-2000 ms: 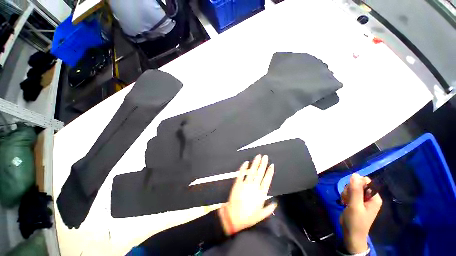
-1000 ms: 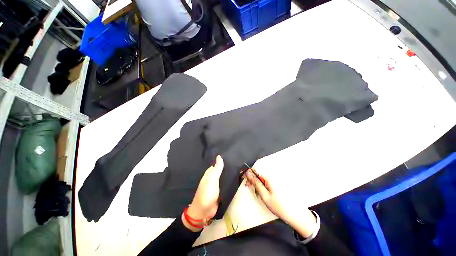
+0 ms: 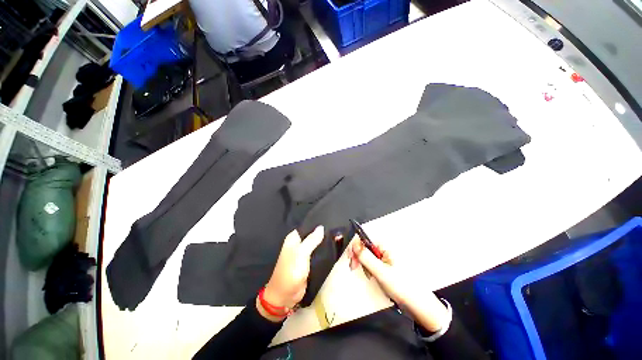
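Observation:
A dark grey fabric panel point(image 3: 211, 275) lies at the near side of the white table, its right part gathered up under my left hand point(image 3: 290, 271). My left hand holds this folded cloth between thumb and fingers. My right hand point(image 3: 369, 261) holds small thread snips point(image 3: 366, 238) with a dark blade end and red handle, pointing up and left, just right of the cloth. A pile of overlapping dark panels point(image 3: 394, 162) lies behind the hands. Another dark panel point(image 3: 200, 183) lies apart at the left.
A blue crate point(image 3: 517, 302) stands beside the table at lower right. A yellow strip point(image 3: 324, 313) is at the near edge of the white table point(image 3: 521, 211). A seated person point(image 3: 229, 24) and more blue crates are beyond the far edge. Green sacks point(image 3: 49, 211) sit on left shelves.
Since two seconds ago, both hands came together and the near panel's right part was lifted and folded. In the last second, the snips moved slightly right, away from the cloth.

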